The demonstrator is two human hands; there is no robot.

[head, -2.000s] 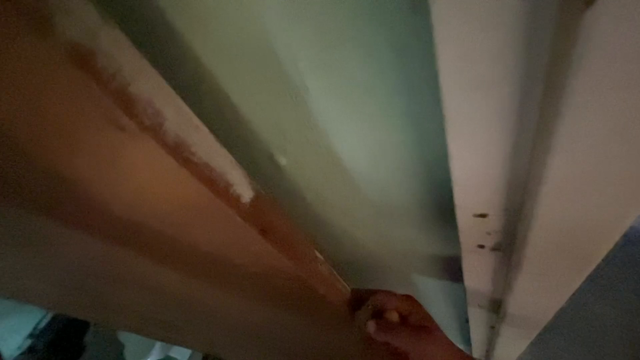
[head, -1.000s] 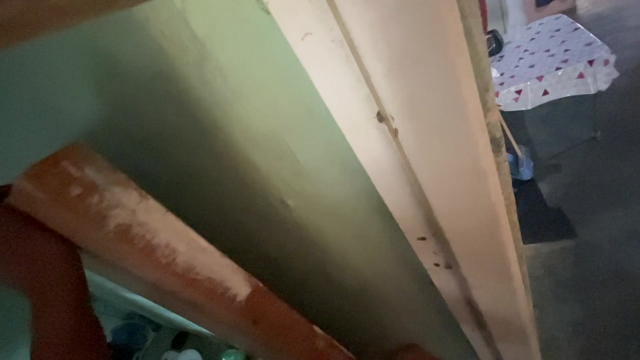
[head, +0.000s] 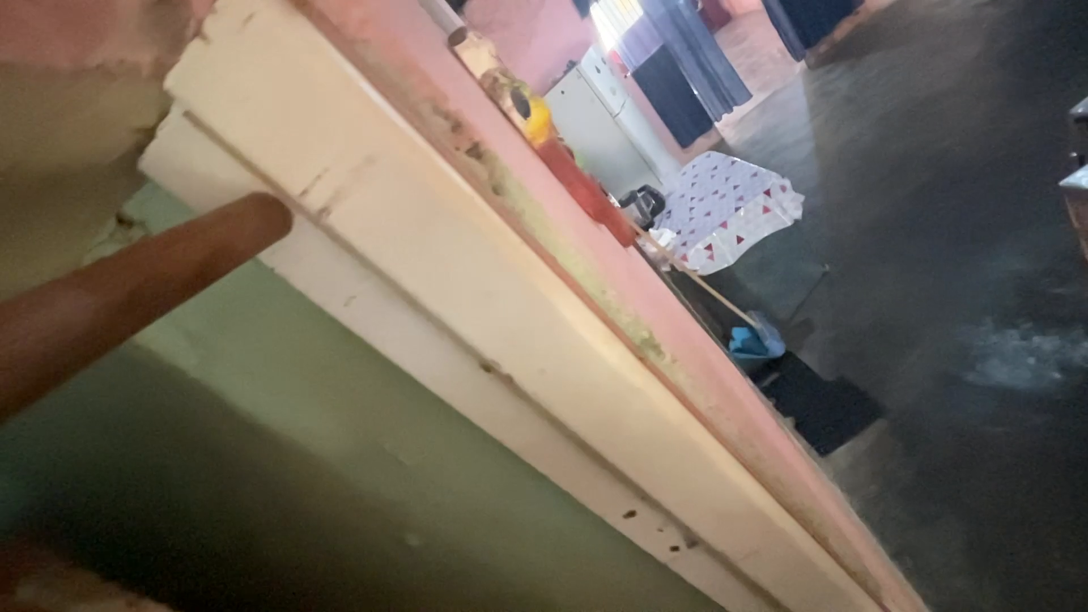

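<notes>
A smooth brown shape with a rounded end (head: 246,223) reaches in from the left edge, in front of the cream door frame (head: 408,229). It is blurred, and I cannot tell whether it is a finger of my left hand or a wooden rod. Neither hand shows clearly; my right hand is out of view. A groove runs along the frame, with small dark holes low down. Beside the frame lies a green painted surface (head: 340,408). At the bottom left corner is a blurred reddish-brown edge (head: 59,582).
Beyond the pink wall edge (head: 722,399) is a room with a dark floor (head: 918,340). In it are a table with a patterned cloth (head: 722,200), a white refrigerator (head: 586,123), dark curtains (head: 676,93), a long stick (head: 722,293) with a blue thing (head: 752,340), and a black mat (head: 824,408).
The view has swung towards the room, showing more of it. The arm at the left and the worn reddish-brown board seen a second ago are no longer plainly in view.
</notes>
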